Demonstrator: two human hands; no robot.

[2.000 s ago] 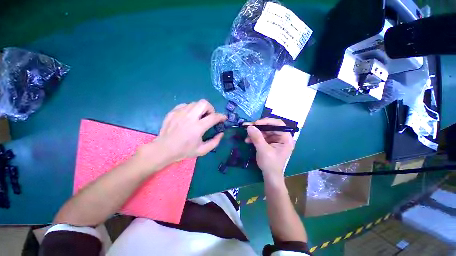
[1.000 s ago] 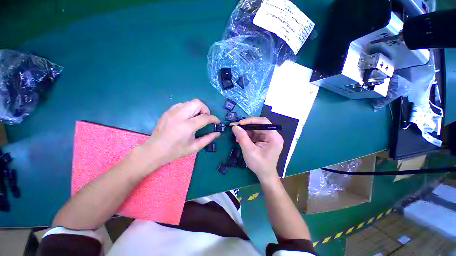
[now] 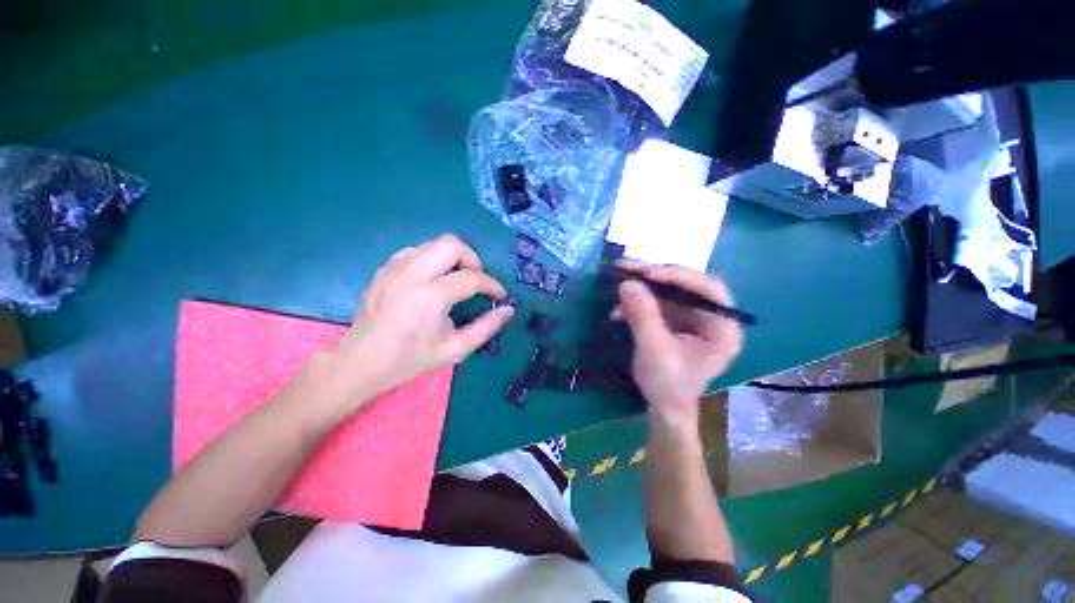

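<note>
My left hand (image 3: 419,306) is bare and pinches a small black housing (image 3: 500,304) between thumb and fingertips. My right hand (image 3: 680,336) is bare and holds a slim black pen-like tool (image 3: 696,300), its tip near the black adhesive sheet at the lower edge of the white paper (image 3: 668,206). The hand covers most of the black sheet. Loose black housings (image 3: 540,277) lie on the green mat between the hands, with several more (image 3: 519,391) nearer my body.
A clear parts bag (image 3: 548,153) lies beyond the hands. A pink foam sheet (image 3: 307,412) lies under my left forearm. A black-and-white machine (image 3: 813,159) stands upper right, beside a black tray (image 3: 953,283). Another bag (image 3: 59,224) and dark housings (image 3: 21,442) lie far left.
My right hand has moved right with the tool, away from the housing at my left fingertips to the black sheet. My left hand has stayed nearly in place. The view has shifted slightly.
</note>
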